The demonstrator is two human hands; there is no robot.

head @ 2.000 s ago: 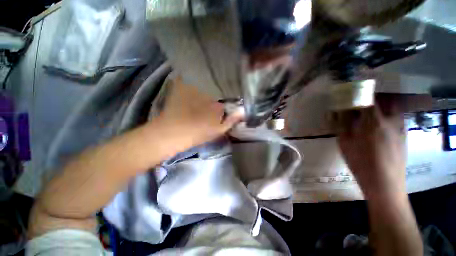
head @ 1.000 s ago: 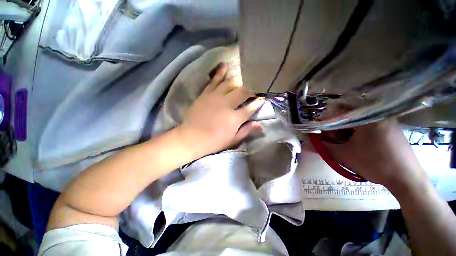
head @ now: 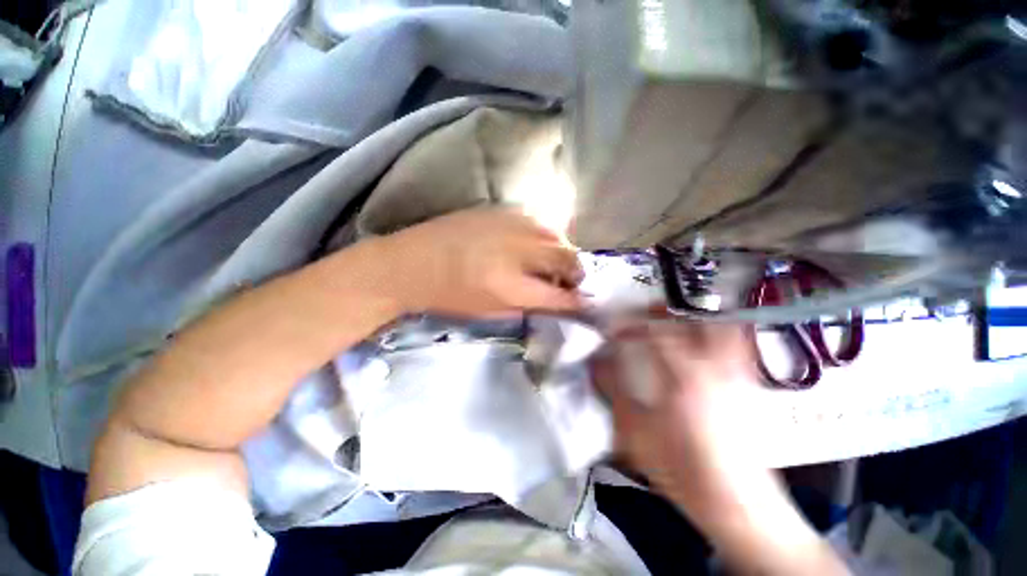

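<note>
A large light grey garment piece (head: 259, 214) lies heaped left of the sewing machine head (head: 698, 146) and hangs over the table's front edge. My left hand (head: 484, 264) is closed on the garment's edge just left of the needle area, fingertips pinching cloth. My right hand (head: 676, 383) is blurred, in front of the machine head, with its fingers at the garment's right edge; its exact hold is unclear. Shears with red loop handles (head: 800, 338) lie on the table right of my right hand. The needle itself is hidden.
A whitish patch (head: 197, 68) lies on the cloth at the upper left. A purple object (head: 20, 304) stands at the far left edge. The white table (head: 890, 394) has faint ruler marks near its front edge. Pale blurred items (head: 912, 540) are below the table at the lower right.
My right hand has let go of the red-handled shears and moved left to the garment. The shears now lie on the table. My left hand has closed more tightly near the needle area.
</note>
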